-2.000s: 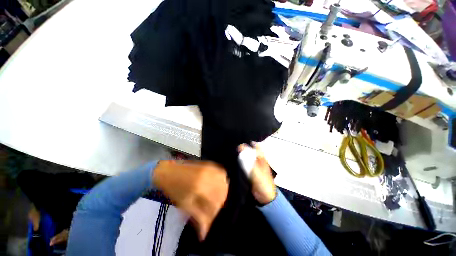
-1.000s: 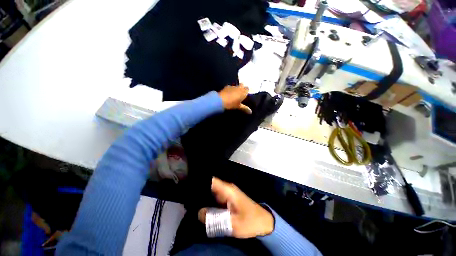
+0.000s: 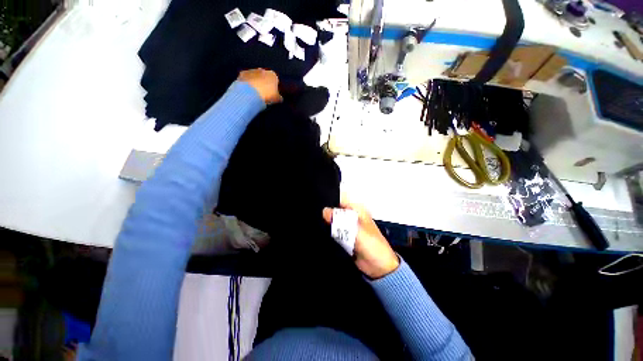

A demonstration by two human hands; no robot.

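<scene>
A black garment panel (image 3: 282, 169) lies over the table's front edge and hangs into the lap. My left hand (image 3: 261, 84) is on its upper left part, the fingers partly hidden. My right hand (image 3: 366, 243) holds a small white printed label (image 3: 345, 229) against the cloth near the table edge. A stack of black cut panels (image 3: 190, 63) lies behind, with several loose white labels (image 3: 271, 28) on top. The sewing machine's needle area (image 3: 377, 92) is to the right of the cloth, apart from it.
Yellow-handled scissors (image 3: 476, 158) lie below a bunch of short black strips (image 3: 451, 106). A black-handled tool (image 3: 589, 224) and a crinkled clear bag (image 3: 532, 197) lie at the right. A grey ruler (image 3: 141, 166) shows at the left. Black cords (image 3: 235, 317) hang below the table.
My right hand has risen from the lap to the table edge with the label. My left hand has moved away from the needle area, and the cloth is drawn back and spread out. The view has shifted.
</scene>
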